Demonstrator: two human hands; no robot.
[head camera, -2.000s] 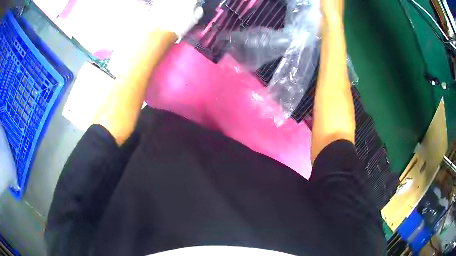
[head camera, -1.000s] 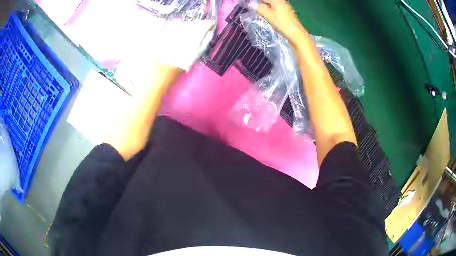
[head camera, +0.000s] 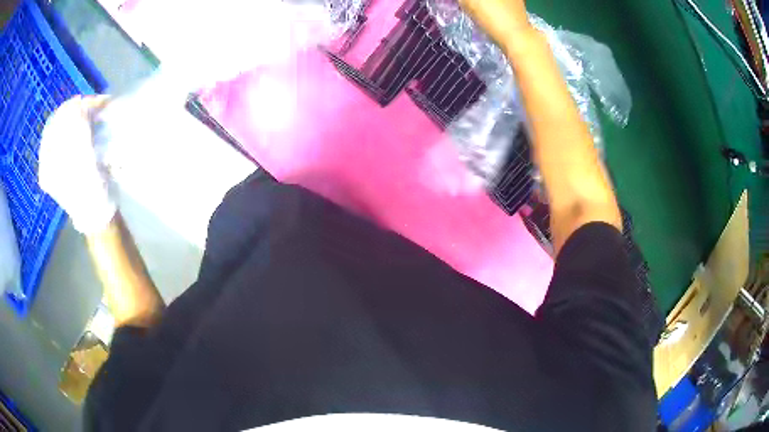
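Observation:
Black ribbed parts (head camera: 422, 63) lie in overlapping rows on the pink mat (head camera: 379, 169). Crinkled clear bags (head camera: 497, 126) lie over the parts at the upper middle and beside my right forearm. My right hand (head camera: 496, 10), bare, is at the top edge by the bags and mostly cut off, so its grip is hidden. My left hand (head camera: 77, 164), in a white glove, is out at the far left over the blue crate's edge. Its fingers blend into a bright white area, so I cannot tell whether it holds anything.
The blue plastic crate (head camera: 34, 110) stands at the left beside the grey floor. A glaring white sheet (head camera: 169, 160) lies left of the mat. The green bench surface (head camera: 666, 152) is at the right, with a thin cable and a tan panel (head camera: 704, 295). A small brown carton (head camera: 84, 367) is at lower left.
My left hand has moved from the mat's upper left out to the far left. My right hand has moved slightly up and right, partly out of the picture. Clear bags have shifted right, uncovering more mat.

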